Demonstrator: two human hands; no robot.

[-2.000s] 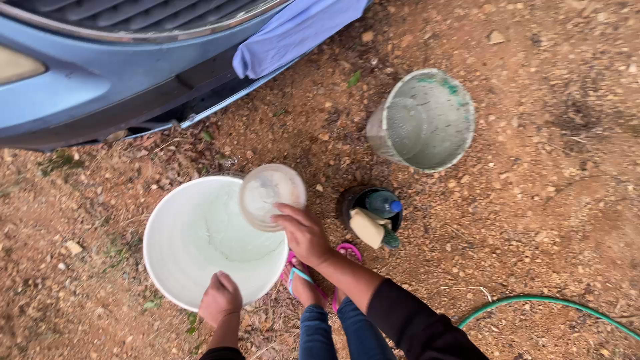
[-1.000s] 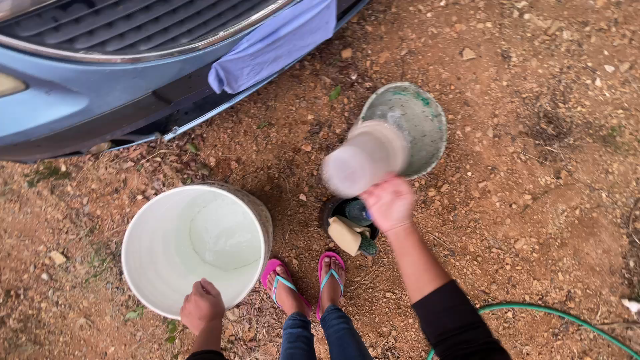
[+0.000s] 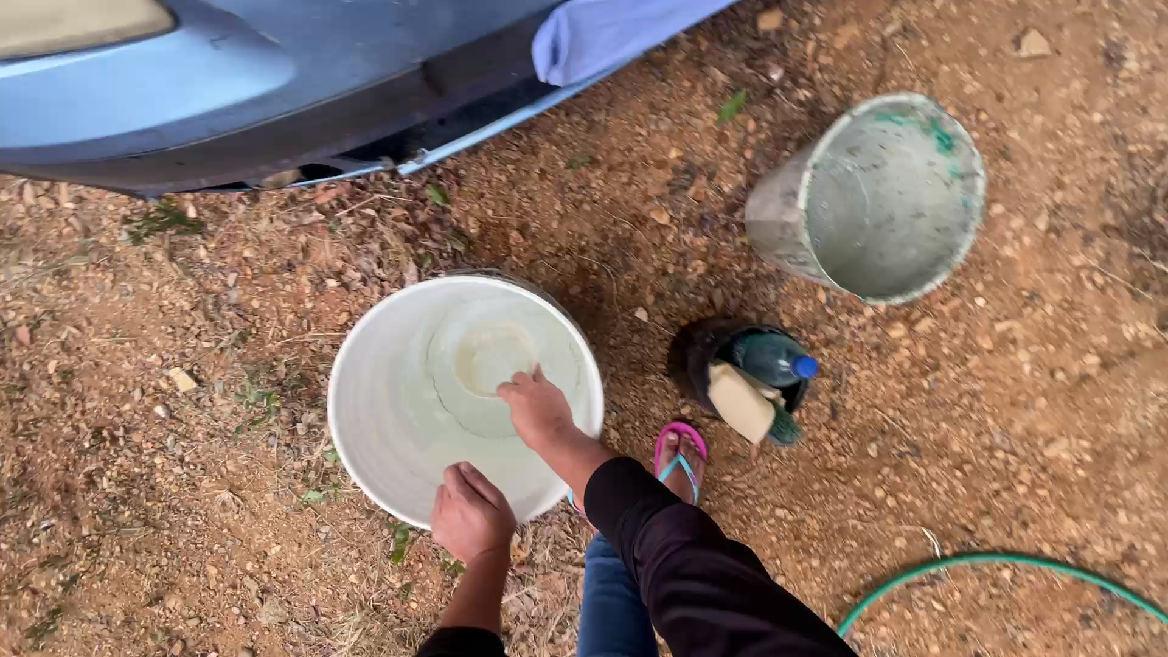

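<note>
My left hand (image 3: 473,513) is closed at the near rim of a large white plastic bucket (image 3: 370,411), which holds cloudy water. Inside that bucket my right hand (image 3: 538,409) grips the edge of a translucent plastic container (image 3: 493,358), down at the water. The fingers of my left hand are partly hidden from view. A grey bucket (image 3: 785,219) with green marks inside its rim stands at the upper right, apart from both hands.
Between the buckets sits a small dark container (image 3: 693,360) with a blue-capped bottle (image 3: 768,358) and a beige sponge (image 3: 739,401). A blue car's bumper (image 3: 365,91) with a lilac cloth (image 3: 620,36) is above. A green hose (image 3: 995,558) curves lower right over gravelly soil.
My right hand has carried the translucent container from beside the grey bucket's opening down into the white bucket. My left hand has stayed at the white bucket's rim.
</note>
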